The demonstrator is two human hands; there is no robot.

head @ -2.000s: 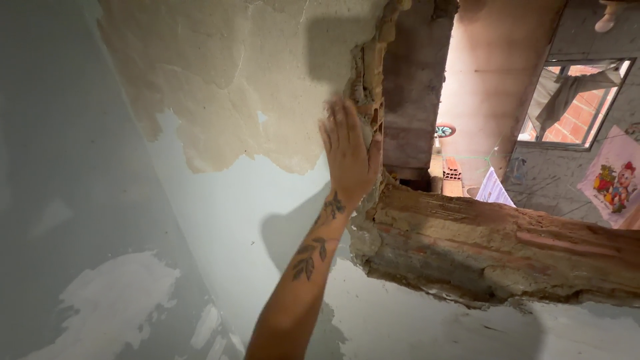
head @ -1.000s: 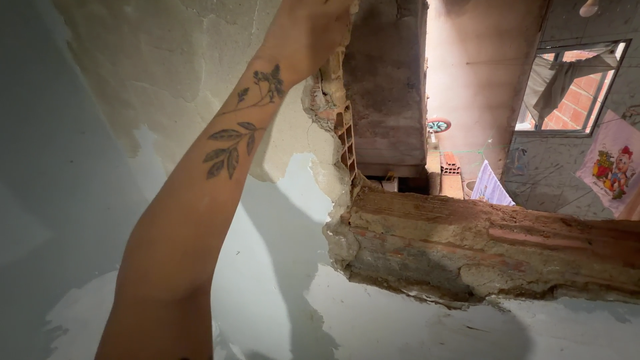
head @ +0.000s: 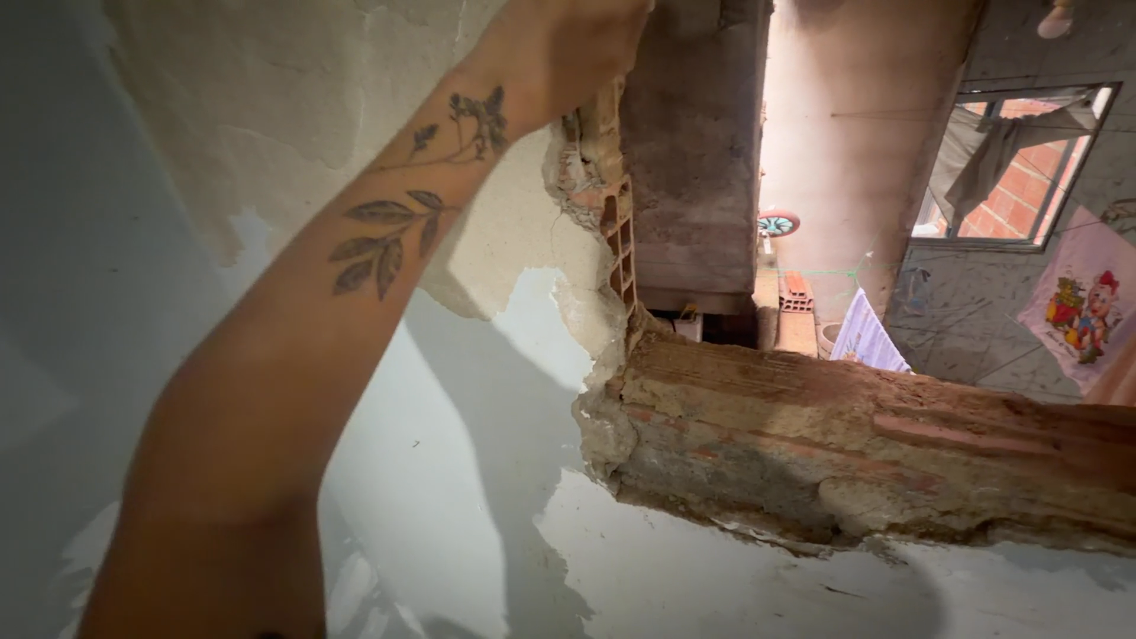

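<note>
My left arm, tattooed with leaves, reaches up from the lower left. Part of my left hand point(head: 596, 44) shows at the top edge, beside the broken left side of a wall opening; its fingers are cut off by the frame, so whether it holds anything is hidden. Below the hand, hollow clay brick point(head: 620, 235) is exposed in the jagged edge. Patchy plaster point(head: 506, 231) and pale blue paint point(head: 444, 417) cover the wall behind the arm. The rough brick-and-mortar sill point(head: 852, 444) runs rightward from the corner. My right hand is not in view.
Through the opening are a window point(head: 1016, 169) with draped cloth, a hanging printed cloth point(head: 1087, 302), a lilac cloth point(head: 868, 337), loose red bricks point(head: 796, 293), a small wheel point(head: 778, 223) and a light bulb point(head: 1055, 19). A side wall point(head: 71, 293) stands at left.
My left hand has moved up along the broken edge. Two seconds ago the whole hand showed beside it, near the sill's corner; now it is partly beyond the top of the frame.
</note>
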